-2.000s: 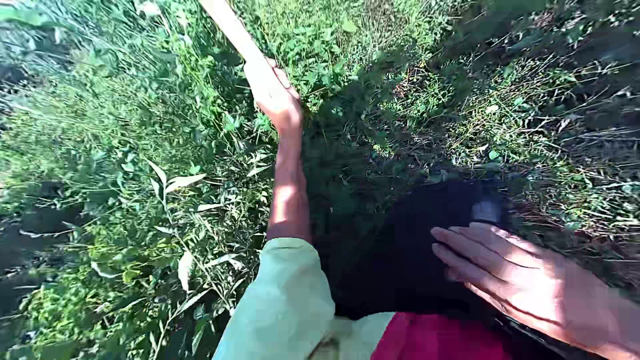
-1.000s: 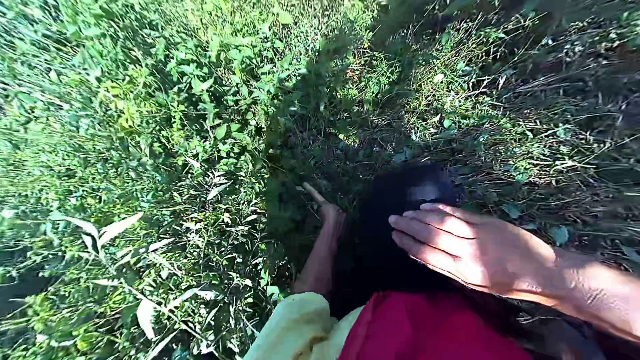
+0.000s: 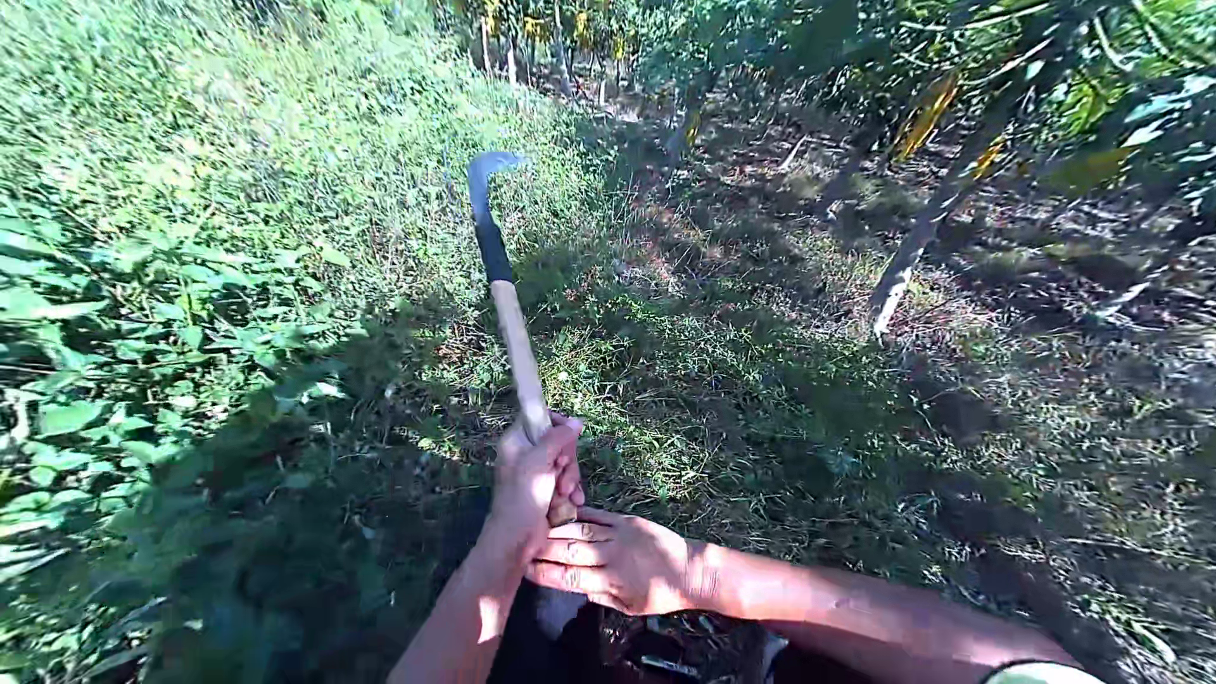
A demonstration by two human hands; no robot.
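A billhook with a curved metal blade, a dark collar and a wooden handle (image 3: pixel 518 351) points up and away at the middle of the view. My left hand (image 3: pixel 534 475) is closed round the lower part of its handle. Just below the handle's butt, my right hand (image 3: pixel 617 560) lies with its fingers against my left wrist; its palm is hidden, and I see nothing held in it. Dark clothing and a dark open container or bag, whose kind I cannot tell, are partly visible under my right hand.
Dense green weeds (image 3: pixel 237 190) stand on the left. Low grass and dry litter cover the ground ahead. A thin leaning tree trunk (image 3: pixel 902 266) rises at the right, with leafy branches and yellowed leaves overhead. More slender trunks stand farther back.
The view has tilted up toward the trees. My left hand has come in beside my right, and the billhook's blade is now in sight. The right hand's fingers now touch the left wrist.
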